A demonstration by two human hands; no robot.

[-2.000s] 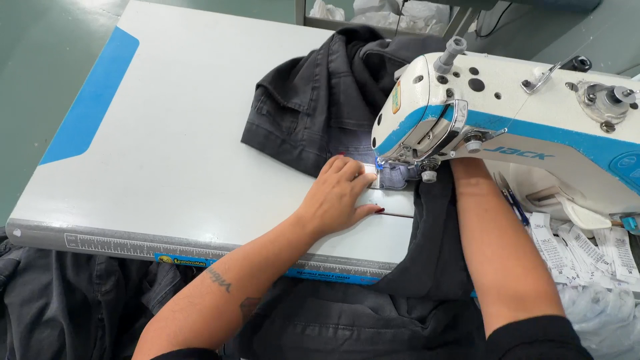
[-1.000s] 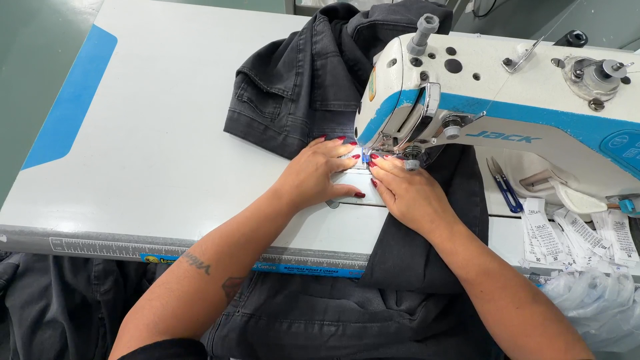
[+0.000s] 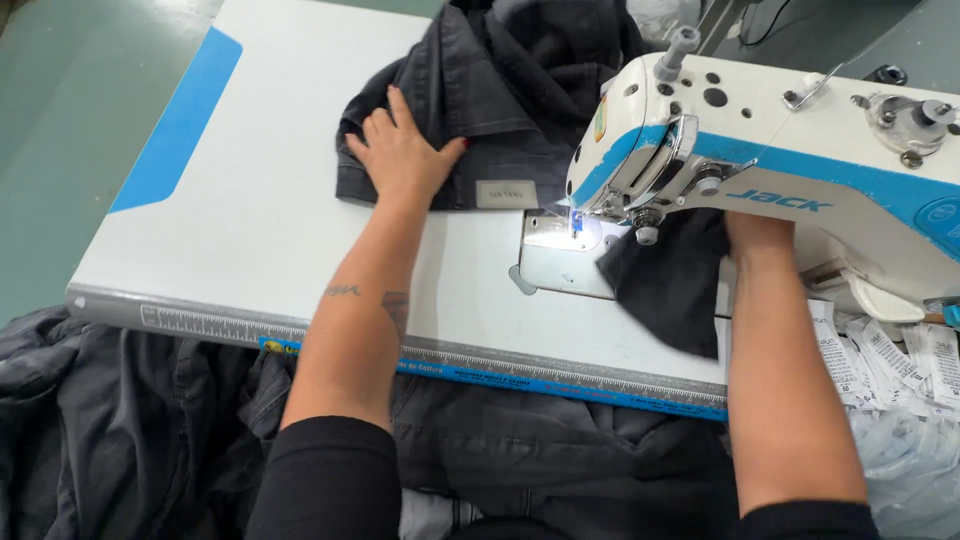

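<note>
A dark grey denim garment (image 3: 517, 127) lies bunched on the white table of a sewing machine (image 3: 780, 150). My left hand (image 3: 405, 154) rests on it with fingers spread, left of a pale label (image 3: 507, 194) at the waistband edge. Below and right of the label, the lit presser foot (image 3: 577, 222) stands over the metal needle plate (image 3: 559, 234), with no cloth under it. My right hand (image 3: 757, 229) reaches beneath the machine arm beside a dark part of the garment; its fingers are hidden behind the machine.
Printed labels (image 3: 889, 360) lie at the right, above clear plastic bags (image 3: 900, 465). A ruler strip (image 3: 225, 322) runs along the table's front edge. More dark garments (image 3: 112, 420) hang or lie below that edge. A white plastic piece (image 3: 881, 300) sits under the machine arm.
Both hands have left the presser foot: the left moved up and left onto the garment, the right under the machine arm. The waistband has come away from the needle area.
</note>
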